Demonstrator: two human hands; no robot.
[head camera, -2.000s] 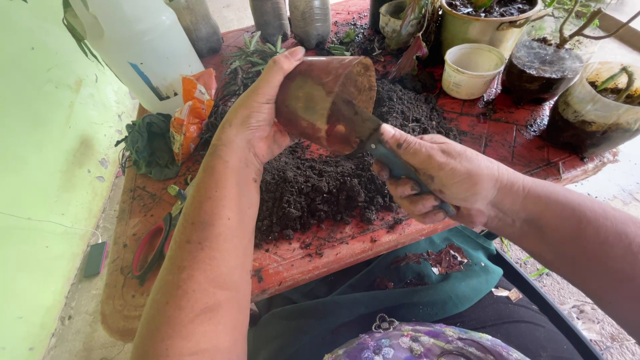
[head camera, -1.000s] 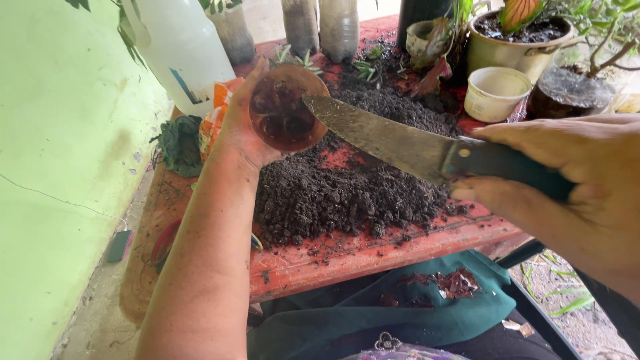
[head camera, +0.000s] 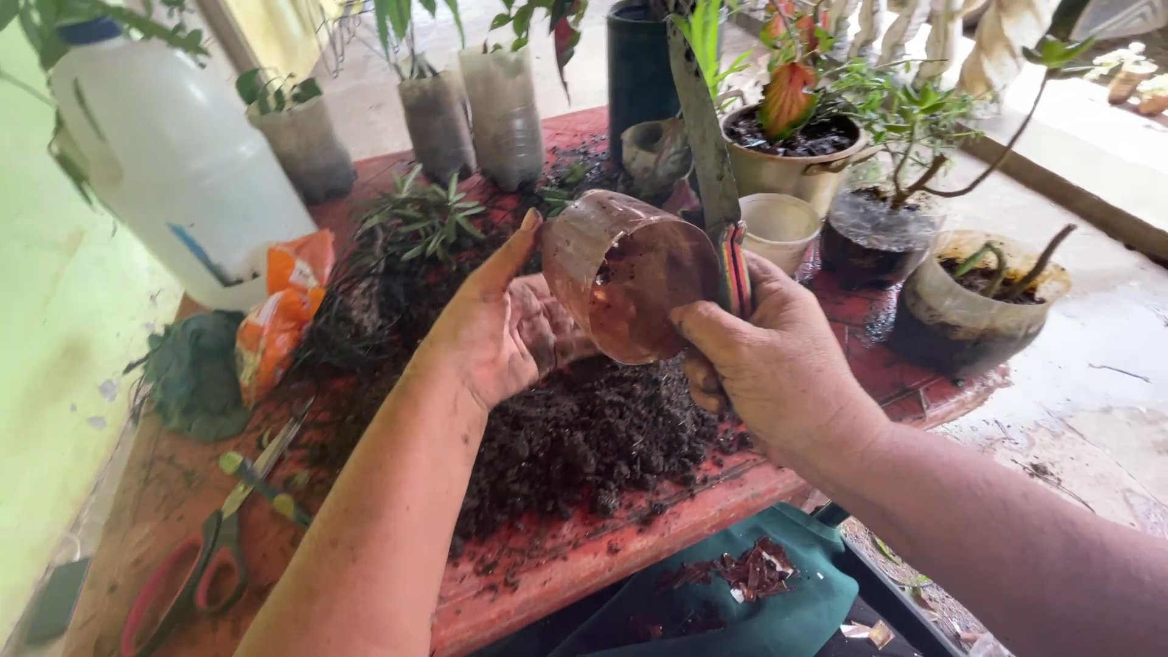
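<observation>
A cut-off, soil-smeared clear plastic bottle piece (head camera: 630, 274) is tilted on its side above the dark potting soil (head camera: 584, 438), its open end toward the lower right. My left hand (head camera: 511, 319) is spread beside its left end, fingers apart; whether the fingertips touch it is unclear. My right hand (head camera: 766, 356) grips its right rim with the thumb and also holds a knife, whose soil-stained blade (head camera: 707, 137) points up. The knife's handle (head camera: 735, 269) shows striped colours. Loose uprooted plants (head camera: 424, 219) lie behind the soil on the red table (head camera: 547, 584).
Scissors (head camera: 219, 547), an orange plastic packet (head camera: 283, 315) and dark green cloth (head camera: 196, 374) lie at the left, near a large white jug (head camera: 182, 164). Bottle planters (head camera: 502, 109) stand behind. A white tub (head camera: 780, 228) and a potted plant (head camera: 798, 164) are at the right.
The knife blade, earlier against the plastic piece, now points upward. My right hand has come to the piece's rim, and my left hand, earlier holding it, has opened beside it. The view has shifted.
</observation>
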